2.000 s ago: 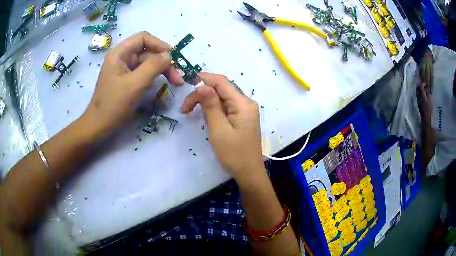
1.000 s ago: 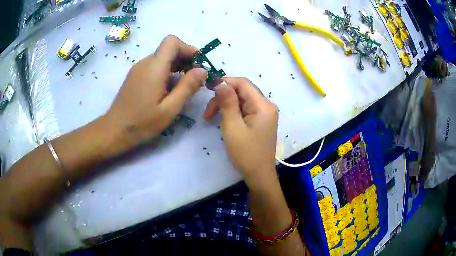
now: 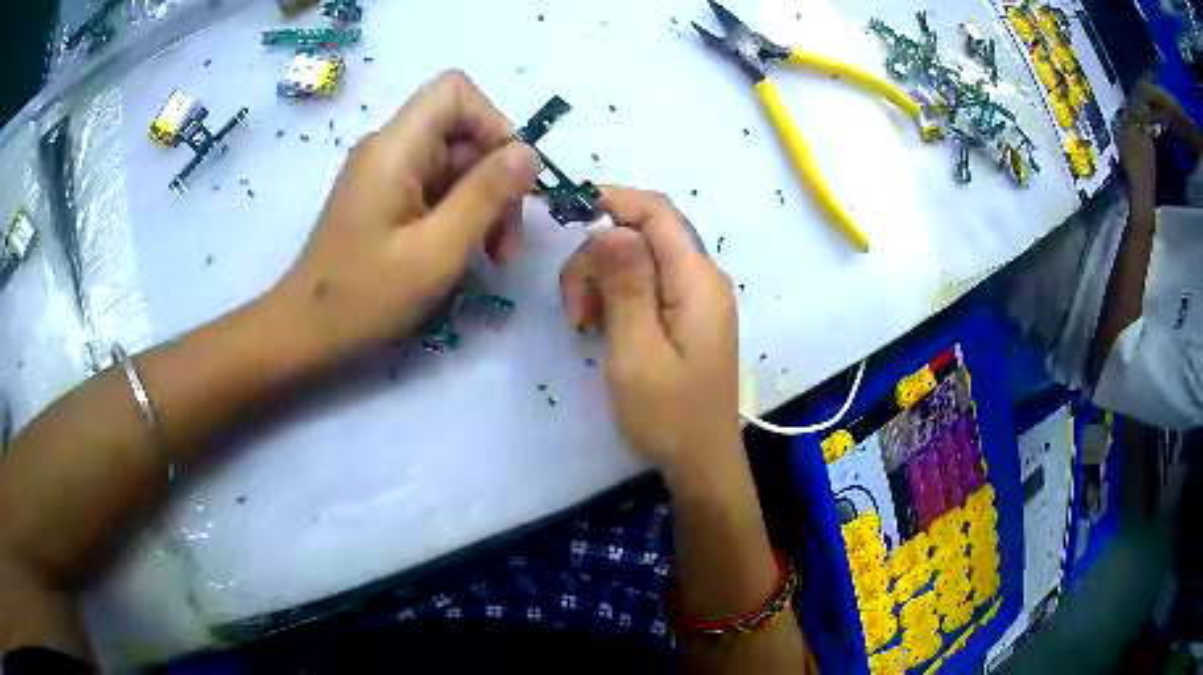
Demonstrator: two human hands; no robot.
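Observation:
A green circuit board (image 3: 567,193) is held between my two hands over the white table. My left hand (image 3: 429,198) pinches its left side between thumb and finger. My right hand (image 3: 656,297) holds a small white plug (image 3: 602,224) at the board's lower right end; the fingertips hide most of it, so I cannot tell how far it is inserted. The white cable (image 3: 811,427) shows over the table's near edge. Another board (image 3: 462,317) lies on the table below my left hand, partly hidden by it.
Yellow-handled cutters (image 3: 807,152) lie open beyond my right hand, beside a green board pile (image 3: 960,95). Boards with batteries (image 3: 176,119) lie left, near clear plastic (image 3: 82,264). A blue bin (image 3: 818,554) with yellow parts stands right. Another person's arm (image 3: 1129,264) is at far right.
The view has shifted, so the table things appear further right than at first. Both hands still hold the board and plug. The other person's arm has moved.

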